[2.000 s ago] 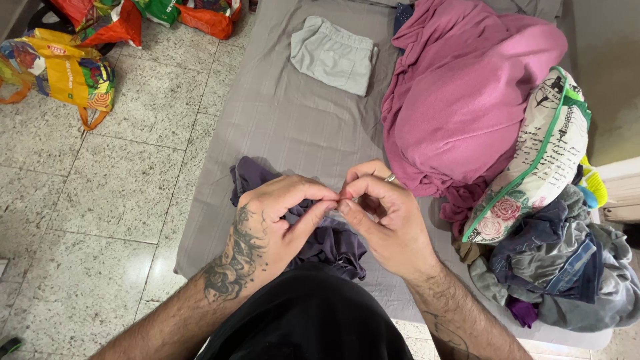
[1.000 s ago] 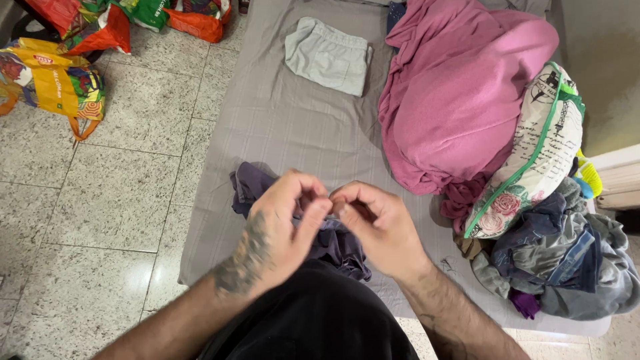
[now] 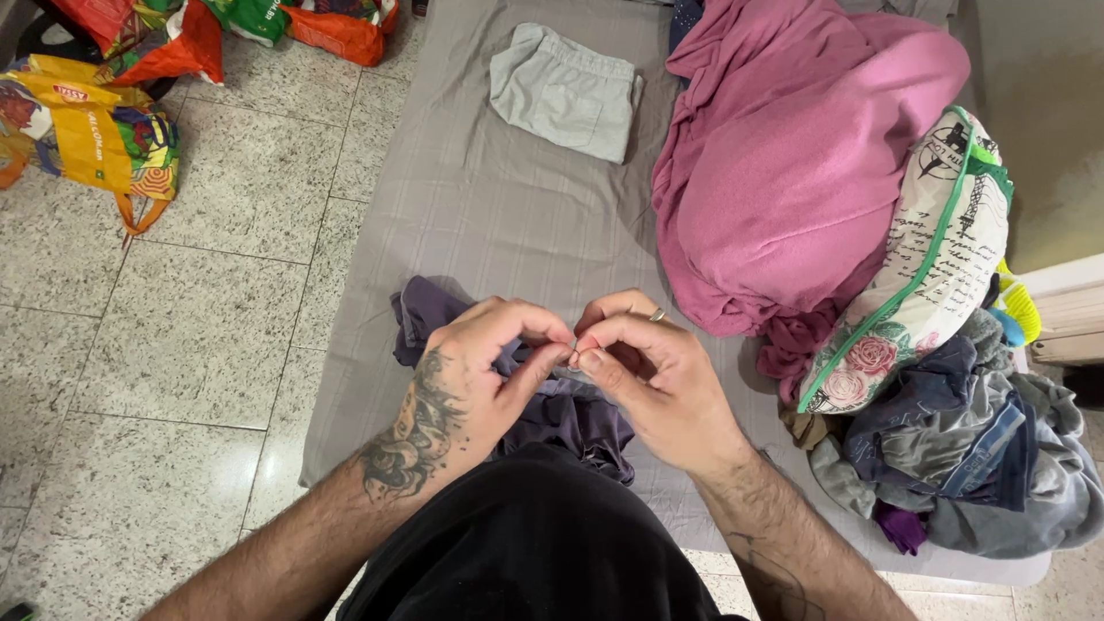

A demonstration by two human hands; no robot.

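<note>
My left hand (image 3: 483, 375) and my right hand (image 3: 651, 371) meet at the fingertips above the bed's near part. Thumbs and index fingers are pinched together, and whatever tiny thing may be between them is too small to make out. Below them a dark purple garment (image 3: 573, 427) lies crumpled on the grey bed sheet (image 3: 517, 224), partly hidden by my hands. Farther up the sheet rests a folded light grey pair of shorts (image 3: 569, 95) with an elastic waist.
On the right are a bunched pink blanket (image 3: 785, 164), a printed pillow (image 3: 923, 259) with green piping and a heap of clothes (image 3: 975, 448). A yellow shopping bag (image 3: 86, 129) and several other bags (image 3: 336, 30) stand on the tiled floor (image 3: 181, 336) at left.
My hands stay close together at the fingertips, with the fingers shifting slightly. The garments and blanket lie as before.
</note>
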